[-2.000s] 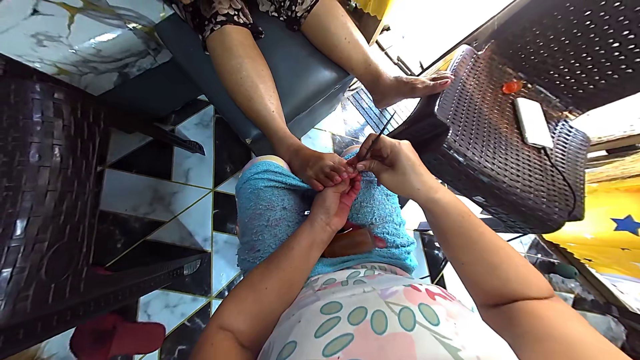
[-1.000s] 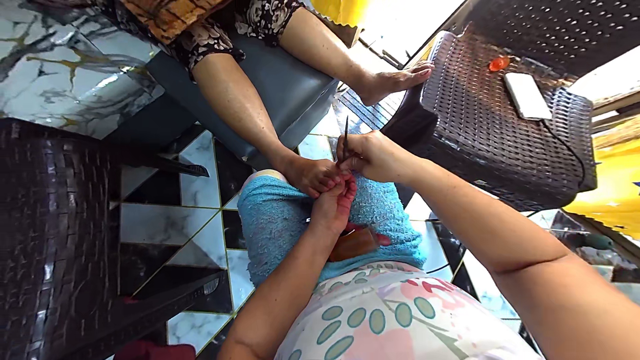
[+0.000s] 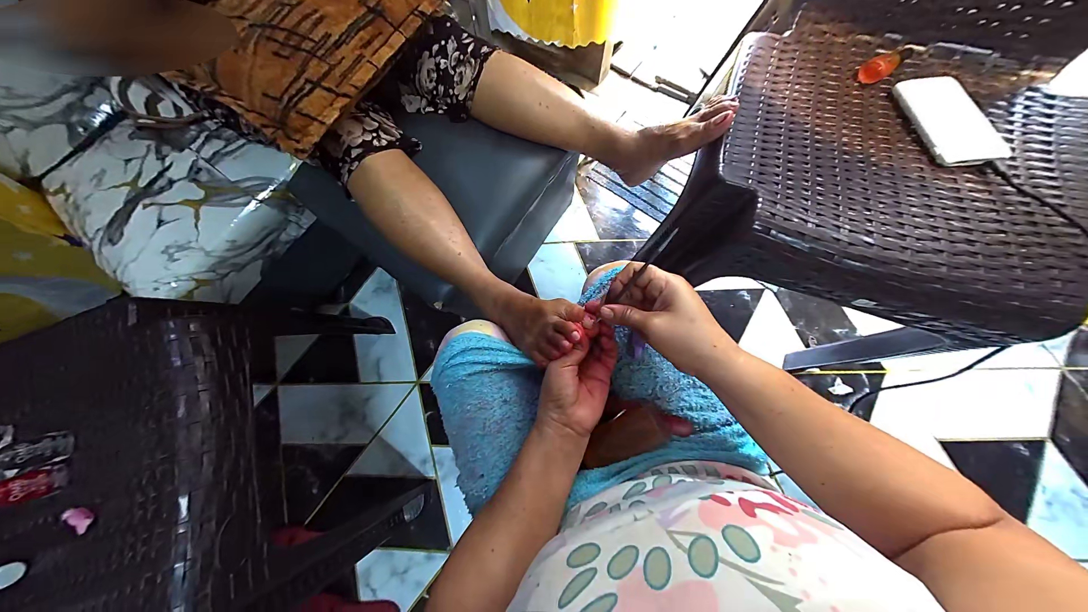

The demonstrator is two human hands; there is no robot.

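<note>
Another person's bare foot (image 3: 541, 325) rests on the blue towel (image 3: 497, 404) over my lap. My left hand (image 3: 582, 382) holds its toes from below, fingertips pinching near the big toe. My right hand (image 3: 667, 314) meets the left at the toes and grips a thin dark tool (image 3: 650, 259), its upper end pointing up past my fingers; its kind and its working tip cannot be made out. On the towel below my left wrist lies a brown object with a reddish end (image 3: 629, 433), partly hidden by my arm.
The person's other foot (image 3: 676, 140) touches the edge of a brown woven plastic chair (image 3: 901, 221), which bears a white corded device (image 3: 952, 121) and a small orange item (image 3: 879, 67). A grey padded stool (image 3: 476, 187) stands ahead. Another dark woven chair (image 3: 110, 382) is at left.
The dark tool tilts more to the right than a second ago. Both hands stay at the toes. The view has shifted, showing more of the seated person's orange-brown cloth and the left chair's seat.
</note>
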